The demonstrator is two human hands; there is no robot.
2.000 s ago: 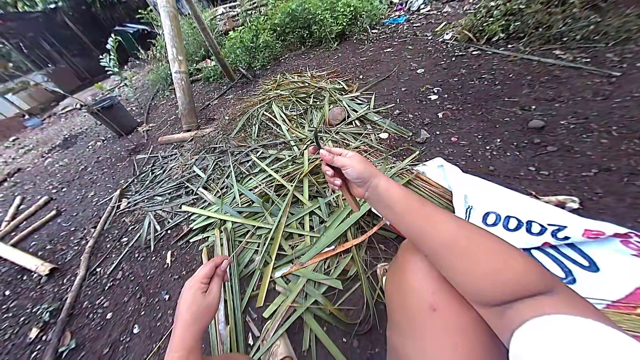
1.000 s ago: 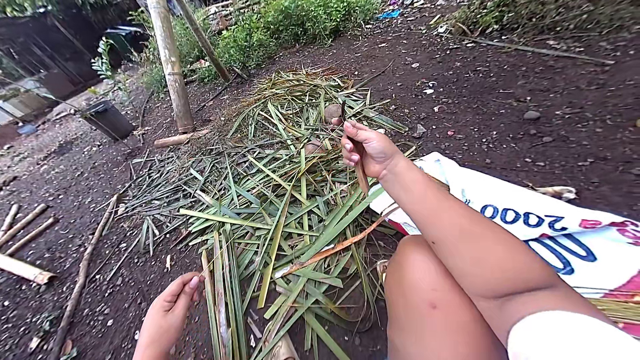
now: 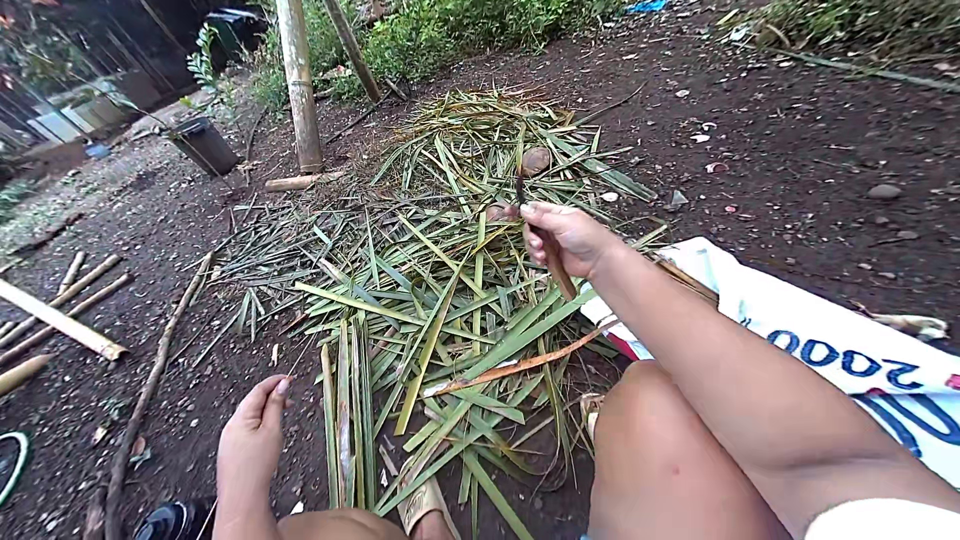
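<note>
My right hand [image 3: 566, 238] is closed around the brown wooden handle [image 3: 556, 271] of a thin dark-bladed knife, its blade [image 3: 520, 169] pointing up and away. My left hand [image 3: 256, 420], at the lower left, pinches a thin leaf midrib or fibre [image 3: 301, 355] between thumb and finger. Between and beyond both hands spreads a heap of green and brown palm leaf strips [image 3: 450, 274]. Several long strips [image 3: 352, 405] lie lengthwise just right of my left hand. A curled orange-brown strip [image 3: 529, 363] rests on the heap.
A white printed banner or sack [image 3: 795, 322] lies at the right. Two rounded brown objects [image 3: 535, 160] sit on the heap. Bamboo pieces [image 3: 64, 319] and a long stick [image 3: 159, 367] are on the soil at left. A post [image 3: 301, 97] and a black bucket [image 3: 204, 146] stand behind.
My left hand has moved left, away from the long leaf strips. My right hand still holds the knife.
</note>
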